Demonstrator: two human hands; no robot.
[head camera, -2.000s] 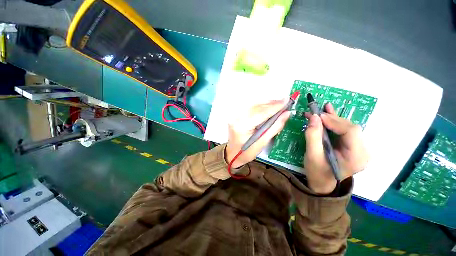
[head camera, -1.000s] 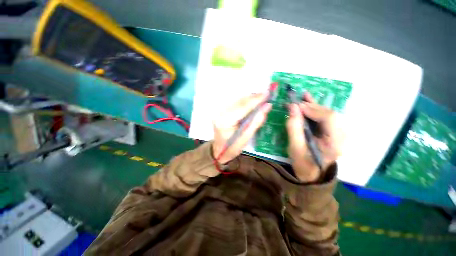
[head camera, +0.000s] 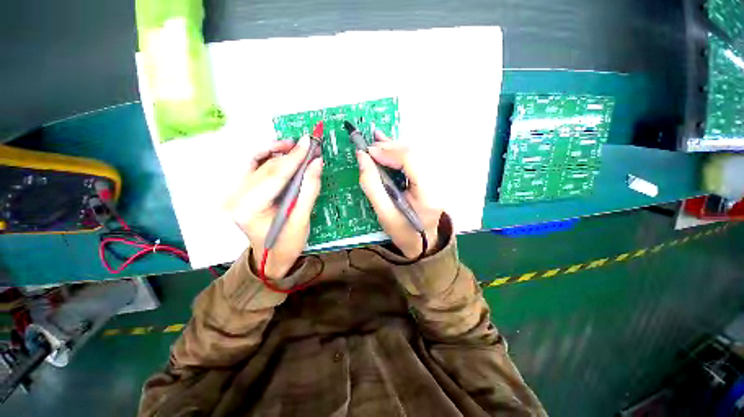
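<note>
A green printed circuit board (head camera: 336, 183) lies on the white work pad (head camera: 440, 89). My left hand (head camera: 277, 195) holds the red test probe (head camera: 292, 191), its red tip at the board's upper middle. My right hand (head camera: 396, 191) holds the black test probe (head camera: 390, 186), its black tip close to the right of the red one. Whether the tips touch the board I cannot tell. Both hands cover parts of the board's sides.
The yellow-edged multimeter (head camera: 49, 195) lies at the left, with coiled test leads (head camera: 135, 251). A lime strip (head camera: 175, 73) lies on the pad's upper left. Another green board (head camera: 557, 147), a small white label (head camera: 642, 186) and a board tray (head camera: 695, 73) are at the right.
The view has swung right: the multimeter now sits at the left edge, and the second board and tray show more. Both hands still hold their probes over the board.
</note>
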